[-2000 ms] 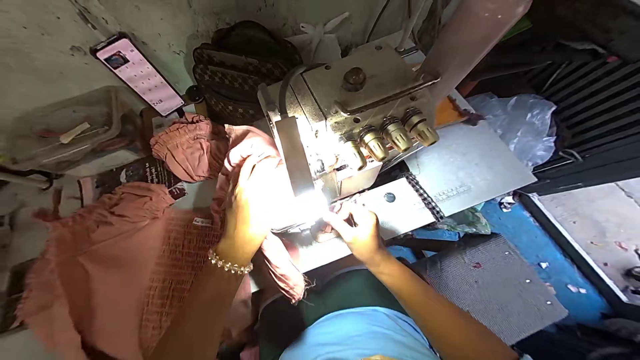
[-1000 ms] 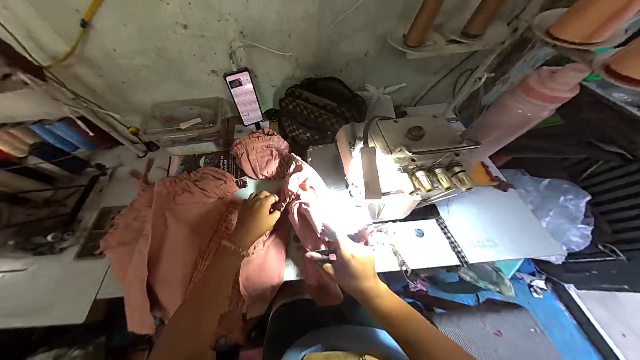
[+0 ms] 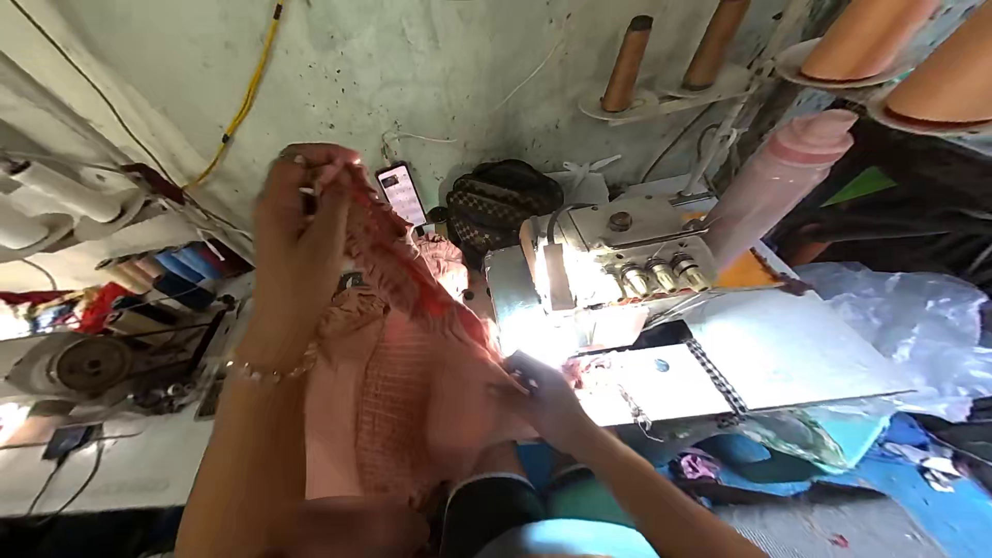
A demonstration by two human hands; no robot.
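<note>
My left hand (image 3: 306, 209) is raised at the left, its fingers closed on the gathered edge of a salmon-pink garment (image 3: 403, 387). The cloth hangs from it in a slant down to my right hand (image 3: 542, 395), which pinches the same edge and has a small dark tool, perhaps thread snips, in its fingers. Just right of the cloth stands an overlock sewing machine (image 3: 620, 240) with its lamp lit; the glare hides its needle area. A second gathered pink piece (image 3: 442, 263) lies behind the garment.
A phone (image 3: 401, 194) and a checked bag (image 3: 504, 205) stand by the wall. Thread cones (image 3: 628, 66) sit on a rack above a pink bottle (image 3: 783, 182). Clear plastic (image 3: 907, 310) lies at the right. Another sewing machine (image 3: 93, 360) is at the left.
My left hand has risen from the table to the upper left, lifting the garment's edge. My right hand has moved away from the machine's lit needle area. The view has swung left and up.
</note>
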